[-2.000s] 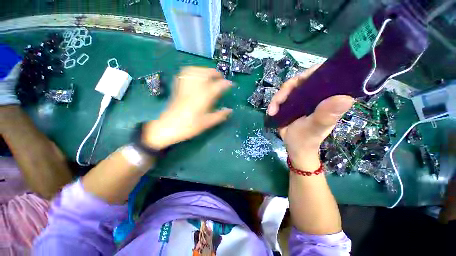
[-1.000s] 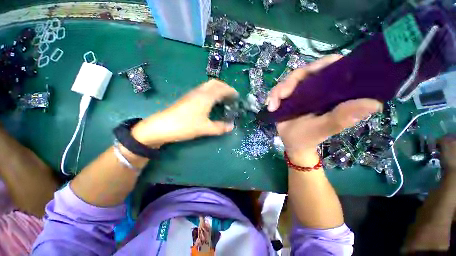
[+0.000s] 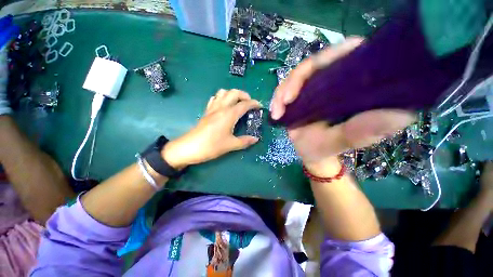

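My left hand (image 3: 219, 130) holds a small circuit board module (image 3: 254, 123) between thumb and fingers, on or just above the green bench. My right hand (image 3: 319, 121) grips a large dark purple electric screwdriver (image 3: 373, 76), which slants up to the right. Its black nose is close to the module's right side; I cannot tell if they touch. A patch of small silver-blue screws (image 3: 281, 152) lies just below the nose, beside my right wrist. A pile of modules (image 3: 386, 157) lies right of and partly under my right hand.
A blue-and-white box (image 3: 204, 17) stands at the back edge, with more modules (image 3: 258, 30) beside it. A white adapter (image 3: 105, 77), a single module (image 3: 156, 76) and thin white frames (image 3: 55, 33) lie left. Other people's arms show at both sides.
My left hand, empty and blurred two seconds ago, now holds a module. The screwdriver has swung lower, with its nose moved left to the module.
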